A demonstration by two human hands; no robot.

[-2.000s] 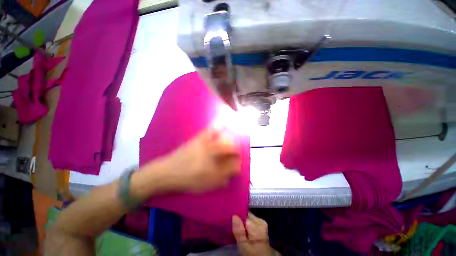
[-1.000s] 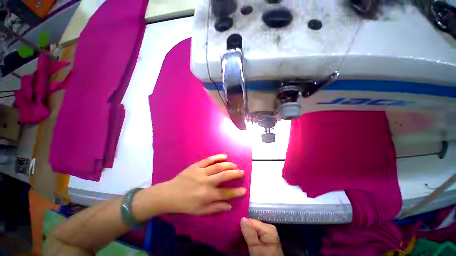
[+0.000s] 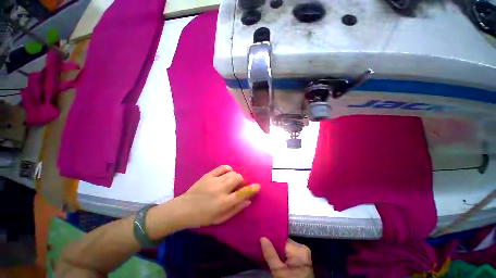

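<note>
A long magenta panel (image 3: 204, 114) lies on the white machine table, its right edge beside the brightly lit needle area. A squarer magenta part (image 3: 266, 209) at its near end juts further right and hangs over the table's front edge. My left hand (image 3: 220, 198), with a green bangle at the wrist and something yellow on one finger, lies palm down on the fabric. My right hand (image 3: 288, 258) pinches the near right edge of the fabric, thumb on top; its other fingers are partly hidden. The white sewing machine head (image 3: 348, 59) stands over the table.
A stack of long magenta panels (image 3: 103, 108) lies at the left, a brighter pink heap (image 3: 46, 89) beyond it. Another magenta stack (image 3: 375, 163) lies right of the needle and drapes over the front edge. A grey ruler (image 3: 334, 228) runs along that edge. More magenta cloth (image 3: 397, 258) sits below.
The panel has moved away from me past the needle, and its jutting near part now lies on the table edge. My left hand has settled flat on it; my right hand has shifted slightly right.
</note>
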